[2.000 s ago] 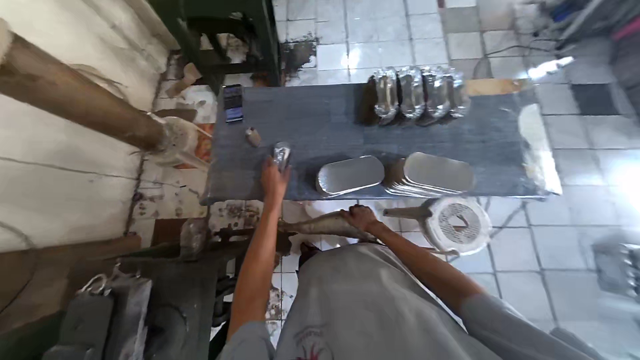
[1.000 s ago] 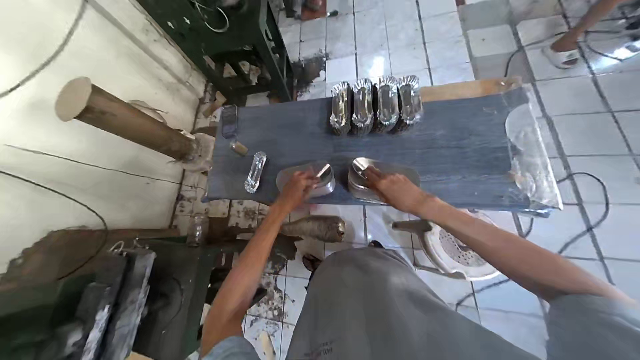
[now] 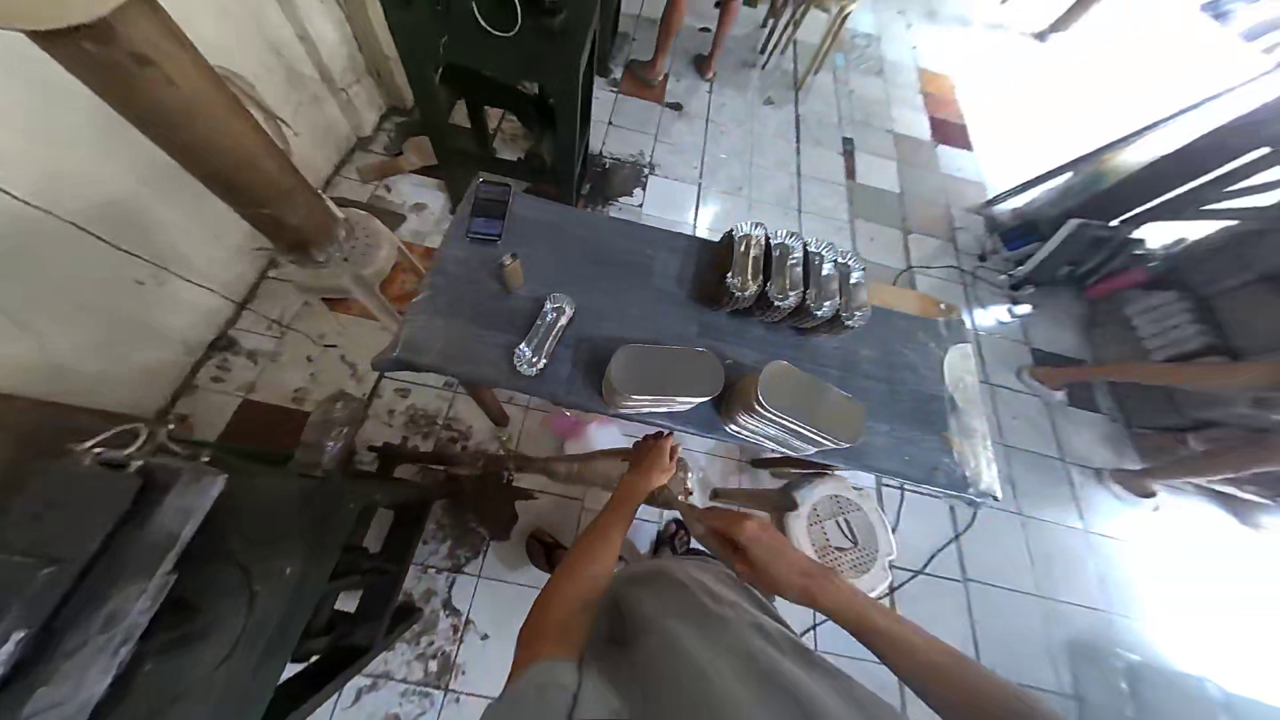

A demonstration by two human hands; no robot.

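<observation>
My left hand (image 3: 655,460) is over the end of a long rounded wooden piece (image 3: 575,468) below the table's near edge; its grip is unclear. Close to that end is my right hand (image 3: 745,545), fingers bent and partly hidden. On the dark table (image 3: 630,260), two stacks of flat oval pieces, a left stack (image 3: 665,372) and a right stack (image 3: 810,400), lie along the near edge. A single fluted foil tray (image 3: 545,334) lies to their left. Several stacks of nested foil trays (image 3: 788,270) stand side by side at the far edge.
A phone (image 3: 489,210) and a small cylindrical object (image 3: 512,271) lie at the table's left end. A white plastic stool (image 3: 845,530) stands below the near edge. A dark metal bench (image 3: 250,570) is at lower left. Other people's legs (image 3: 690,40) show beyond the table.
One second ago both hands were at the oval stacks; they have since moved back toward my body. Two seconds ago my left hand was at the single foil tray. The view has shifted.
</observation>
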